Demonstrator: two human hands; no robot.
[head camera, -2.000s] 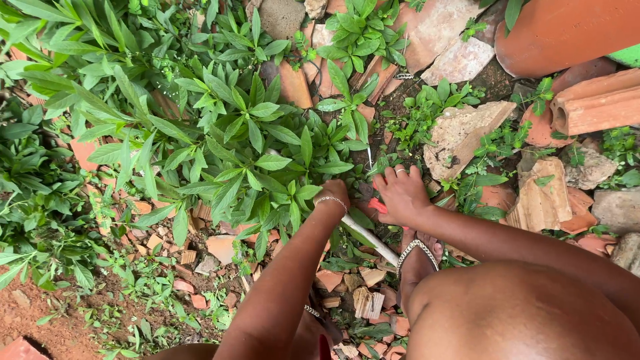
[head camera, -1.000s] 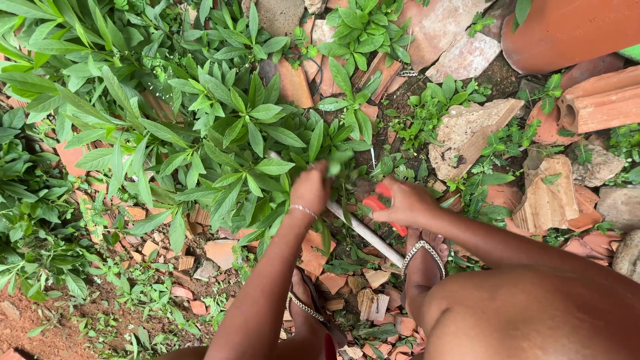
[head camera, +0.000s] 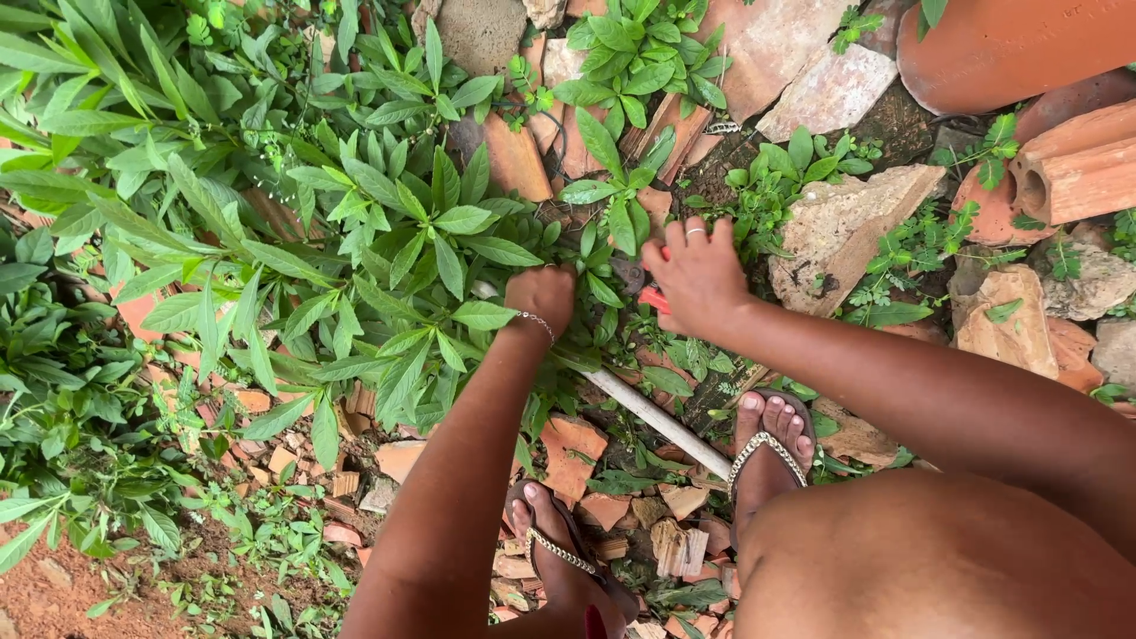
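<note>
My right hand is closed around the red handles of a cutting tool, probably pruning shears; its dark metal head points left among low stems. Left of it, my left hand, with a chain bracelet at the wrist, reaches into the leafy green plants. Leaves hide its fingertips, and what they hold cannot be made out. A pale pole runs diagonally from beneath the foliage by my left hand down to my sandalled foot.
Broken clay tiles and rubble cover the ground around my sandalled feet. A large stone slab lies right of my right hand. Clay roof tiles and a hollow brick are at the upper right.
My left hand, raised with a blurred green leaf or sprig a second ago, is now lower among the stems. My right hand has moved up and left with the red-handled tool, towards the plants.
</note>
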